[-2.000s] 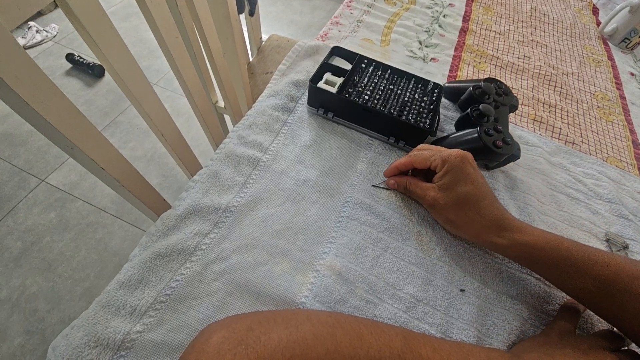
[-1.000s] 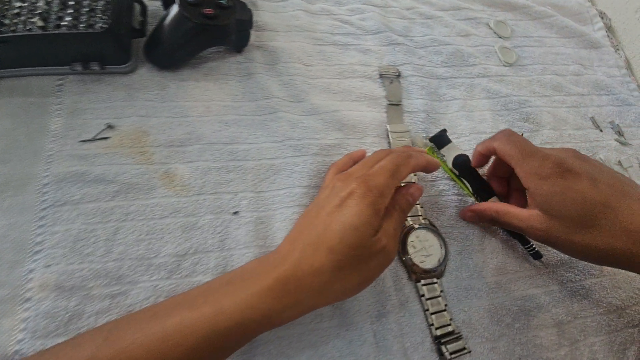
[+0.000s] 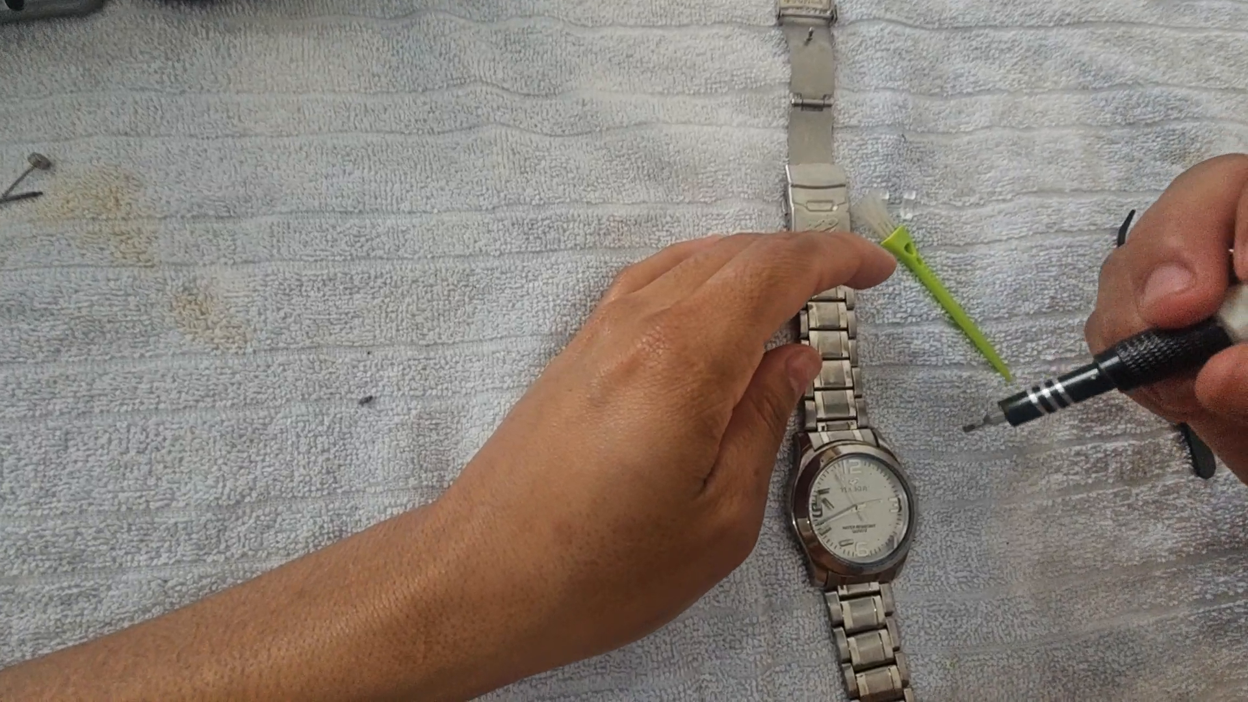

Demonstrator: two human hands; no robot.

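Note:
A metal wristwatch (image 3: pixel 858 507) lies face up on a towel, its steel bracelet and clasp stretched out above and below the dial. My left hand (image 3: pixel 673 419) rests over the upper bracelet, its fingers loosely bent; whether they pinch a link cannot be told. At the right edge my right hand (image 3: pixel 1170 302) is shut on a black precision screwdriver (image 3: pixel 1072 382), whose bit points left, a little right of the dial. Between the hands lies a small green brush (image 3: pixel 946 302) with pale bristles, beside the clasp.
Under everything is a pale ribbed towel (image 3: pixel 341 244) with brown stains. Small metal pins or screws (image 3: pixel 24 177) lie at the far left, and a tiny dark bit (image 3: pixel 367 399) left of my hand. A dark tool (image 3: pixel 1197 453) shows partly behind my right hand.
My right hand has lifted the screwdriver off to the right of the green brush, beside which it was a second ago. The view has moved closer to the watch.

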